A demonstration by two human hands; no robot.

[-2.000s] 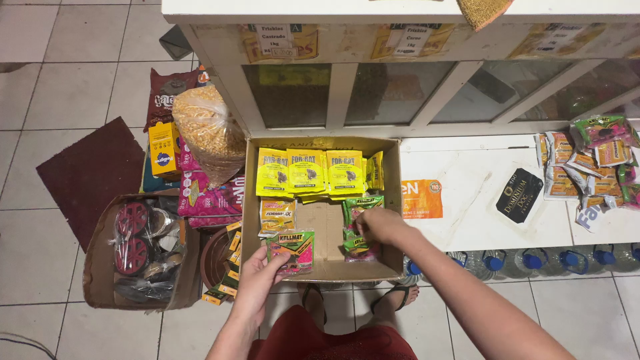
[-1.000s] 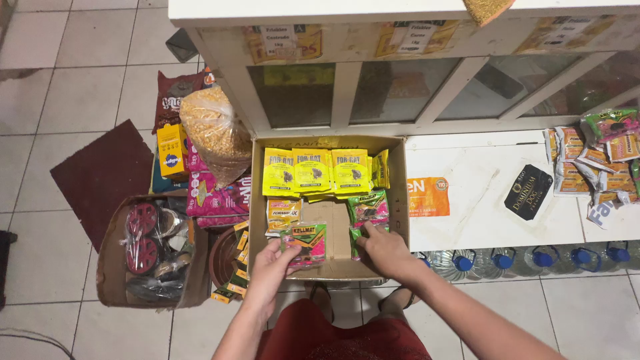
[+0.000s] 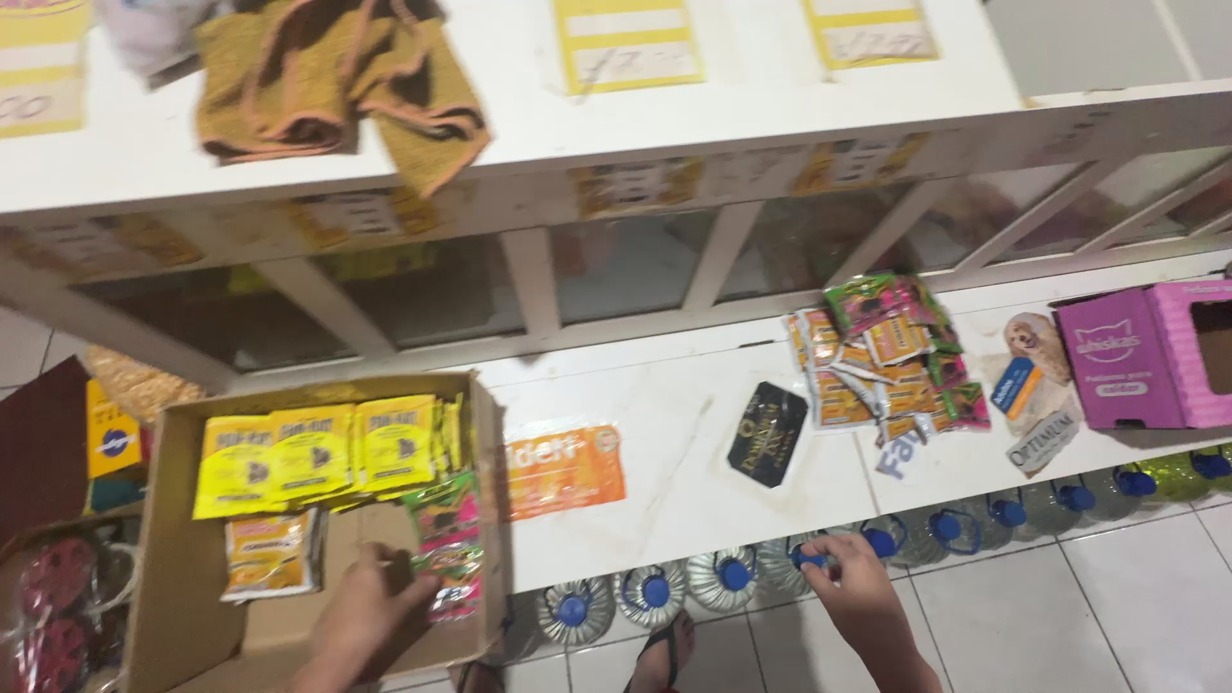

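Note:
My left hand (image 3: 371,611) is over the open cardboard box (image 3: 173,577), fingers curled beside the green and pink packets (image 3: 450,544) along its right wall; it seems to hold nothing. Yellow packets (image 3: 318,452) stand in a row at the back of that box, with orange and white packets (image 3: 271,556) in front of them. My right hand (image 3: 852,577) hangs empty in the air in front of the white shelf (image 3: 654,510), its fingers partly bent. On the shelf, to the right, lies a pile of orange packets (image 3: 890,375) with green and pink packets (image 3: 881,303) on and beside it.
Water bottles with blue caps (image 3: 736,576) stand in a row under the shelf edge. A purple Whiskas box (image 3: 1121,361) is at the right. A brown cloth (image 3: 337,87) lies on the white counter top (image 3: 751,96). At the lower left is a box of wrapped items (image 3: 58,606).
The view has swung to the right. My right hand has left the cardboard box and moved right. The green and pink packet at my left hand earlier is no longer seen there.

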